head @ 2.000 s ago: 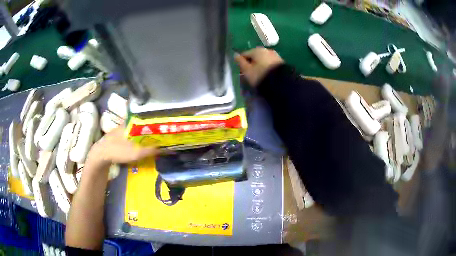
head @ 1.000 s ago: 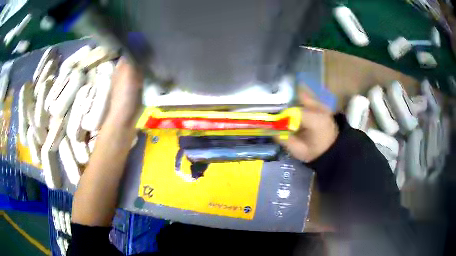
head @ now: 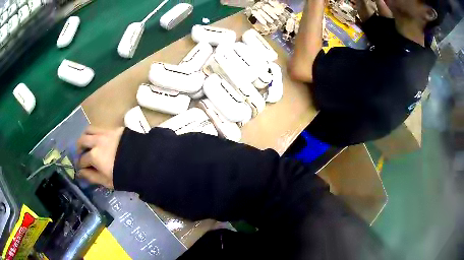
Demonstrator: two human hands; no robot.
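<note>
My right hand [head: 100, 156] is at the left of the view, fingers bent, beside the dark fixture [head: 68, 216] and just right of a small yellow-green piece [head: 52, 157]. The undersides of the fingers are hidden, so I cannot tell if they hold anything. The fixture has a shiny blue-grey bar along its side. The machine's yellow and red warning label [head: 23, 233] shows at the bottom left. My left hand is out of the picture.
White plastic housings [head: 177, 78] lie piled on brown cardboard [head: 114, 99]. More housings lie on the green conveyor [head: 99, 33]. A person in a dark shirt [head: 364, 86] works at the upper right, beside small pale parts [head: 269, 18].
The view has swung right, bringing the cardboard pile and coworker into view. The machine has shifted to the lower left. My left hand has left the picture; my right hand is now beside the fixture.
</note>
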